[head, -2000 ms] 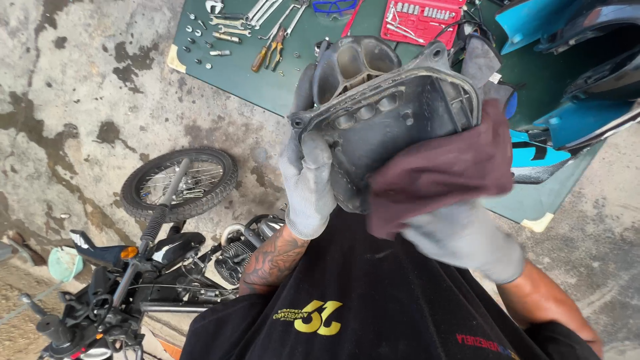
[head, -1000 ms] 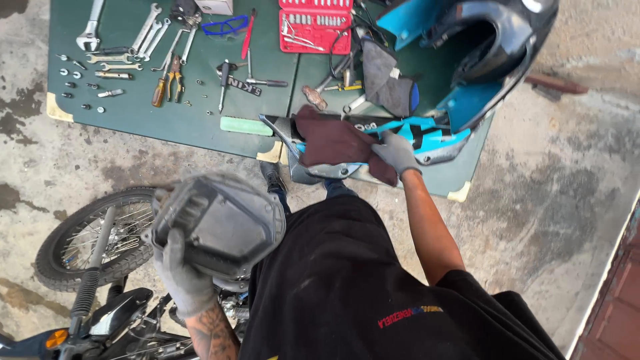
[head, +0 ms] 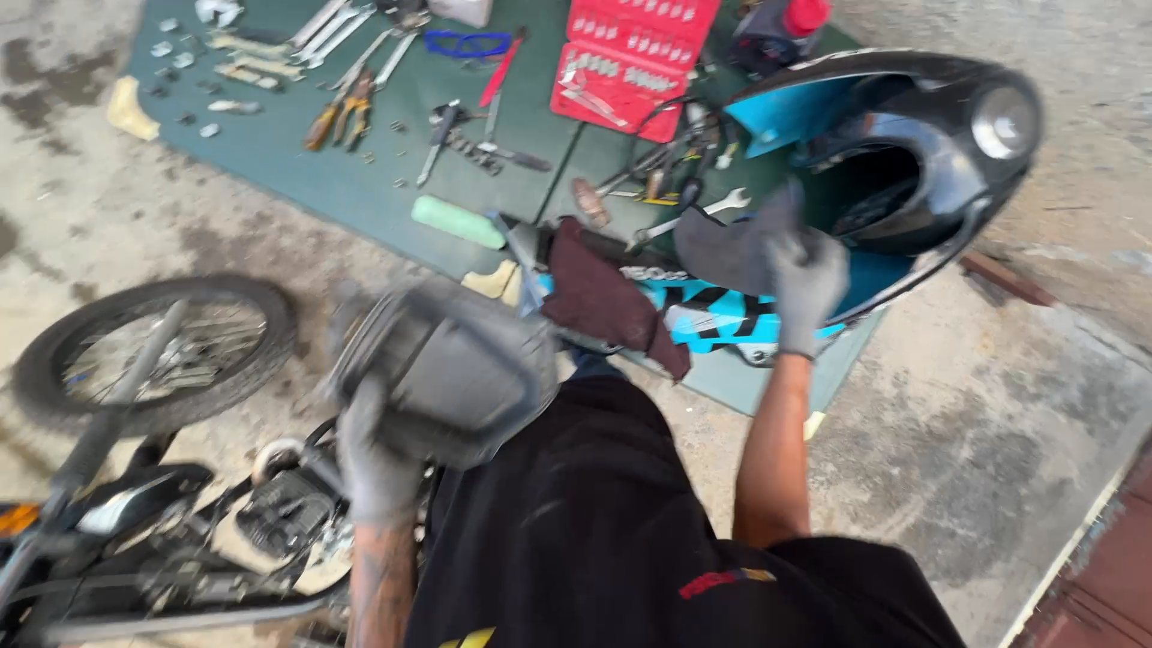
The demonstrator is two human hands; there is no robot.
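My left hand (head: 373,450), in a grey glove, grips a black plastic airbox housing (head: 463,369) by its near left side, above the floor between the motorcycle and the table. My right hand (head: 805,279), gloved too, holds a dark grey cloth (head: 733,247) over the table's right part; blur hides the fingertips. A maroon cloth (head: 598,301) lies across the left end of a blue and black motorcycle side panel (head: 720,315) at the table's near edge. The blue and black fuel tank fairing (head: 945,171) rests to the right of my right hand.
On the green table (head: 306,171) lie combination wrenches (head: 337,36), pliers (head: 357,108), a red socket set case (head: 630,63), a ratchet (head: 438,144) and blue safety glasses (head: 468,43). A motorcycle wheel (head: 153,355) and engine (head: 288,517) stand at the left.
The maroon cloth, in my right hand two seconds ago, now lies released on the side panel. My right hand has moved right and picked up the grey cloth from the table. The housing stays in my left hand.
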